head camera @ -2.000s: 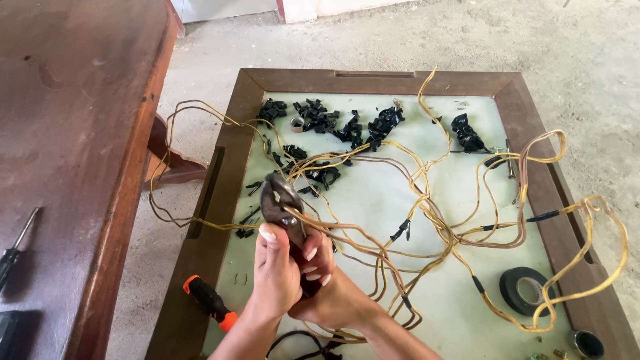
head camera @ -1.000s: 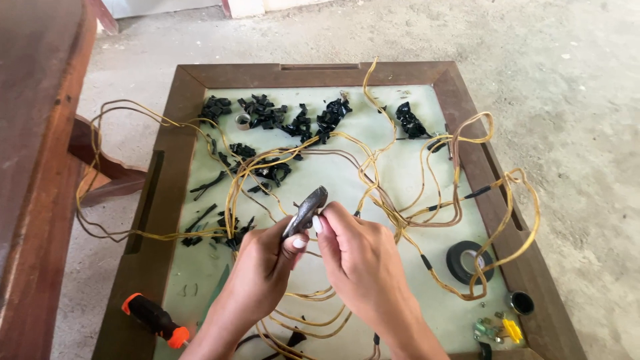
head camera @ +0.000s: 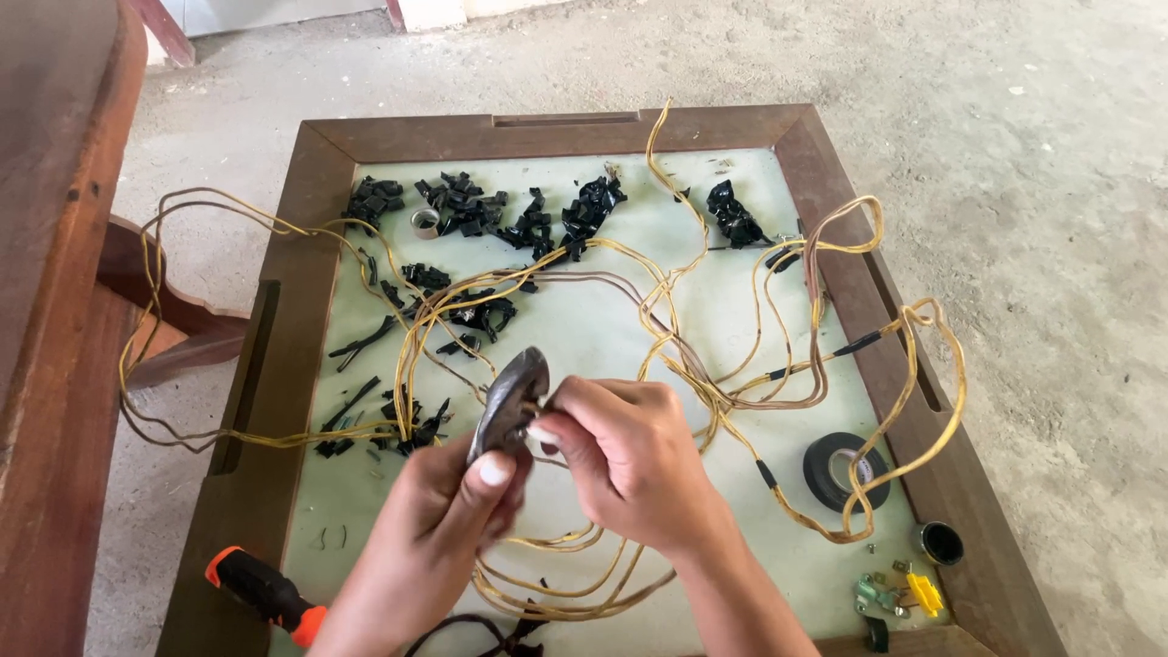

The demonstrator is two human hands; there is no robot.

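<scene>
My left hand (head camera: 456, 520) is closed around a dark, rounded fitting (head camera: 513, 397), tilted so that its inner side faces right. The fingertips of my right hand (head camera: 630, 456) pinch at that inner side; what lies between them is too small and blurred to tell. Yellow and brown twin electrical wires (head camera: 675, 338) loop over the table beyond and beneath both hands. Black tape wraps parts of them, such as a sleeve-like joint (head camera: 860, 343) at the right.
A wood-framed table (head camera: 566, 137) bears heaps of black scraps (head camera: 465, 203), a roll of black electrical tape (head camera: 844, 472), an orange-and-black tool handle (head camera: 265, 593), a small black cup (head camera: 940, 543) and a yellow piece (head camera: 924, 594). A wooden table (head camera: 55, 301) stands at the left.
Two seconds ago my hands were together on the dark fitting with wires rising beside it; now my right hand is at its right side. The view has shifted between frames.
</scene>
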